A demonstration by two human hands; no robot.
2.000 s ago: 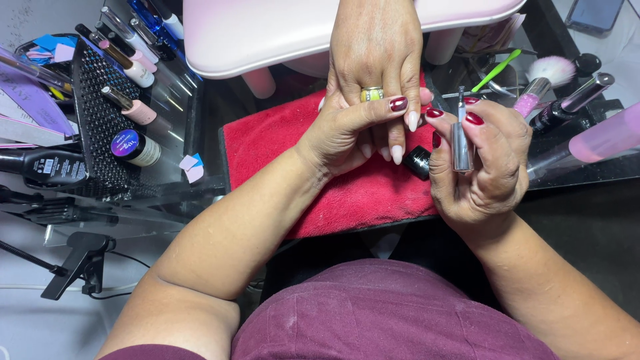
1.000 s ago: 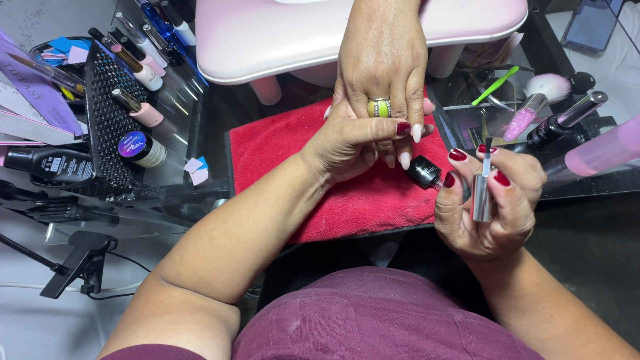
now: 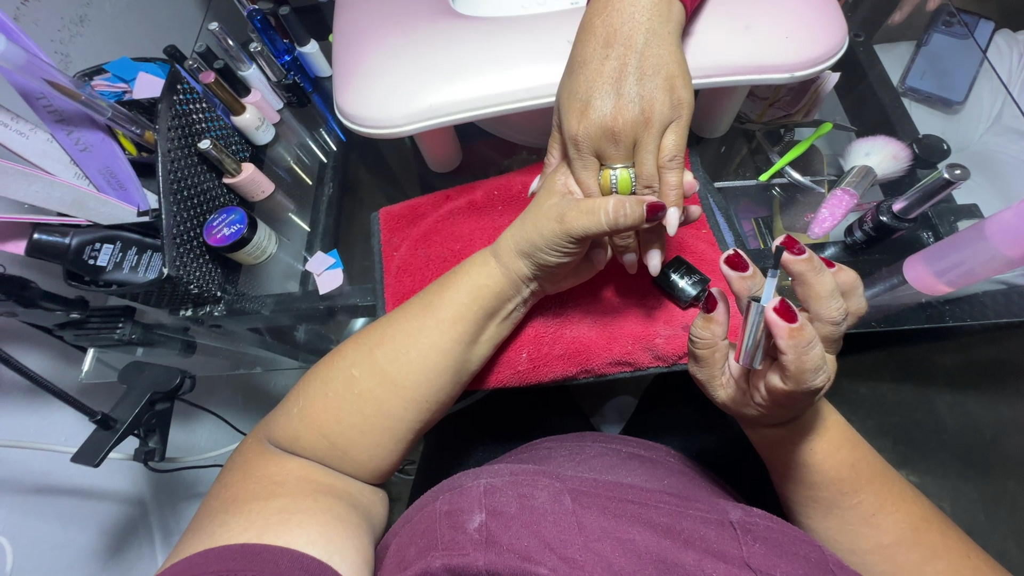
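Observation:
My left hand (image 3: pixel 572 228) holds the fingers of another person's hand (image 3: pixel 628 104), which wears a ring (image 3: pixel 617 180) with yellow-green stones and has pale pink nails. My right hand (image 3: pixel 788 344) grips a nail polish cap (image 3: pixel 753 332) in silver, its brush (image 3: pixel 772 276) pointing up and away from me. Just left of my right fingertips, a black nail polish bottle (image 3: pixel 682 282) lies tilted on the red towel (image 3: pixel 456 256), close to the other person's fingertips. The nails of both my hands are dark red.
A pink and white nail lamp (image 3: pixel 448 88) stands behind the towel. Polish bottles (image 3: pixel 236 170), a jar (image 3: pixel 240 235) and nail files (image 3: pixel 64 192) are at left. A fluffy brush (image 3: pixel 876 156), a green tool (image 3: pixel 796 150), a dark tube (image 3: pixel 904 208) and a phone (image 3: pixel 947 58) are at right.
My right hand has shifted slightly, and the cap's brush is tilted differently. The black bottle now shows clear of my right fingers. My left hand keeps its hold on the other person's fingers.

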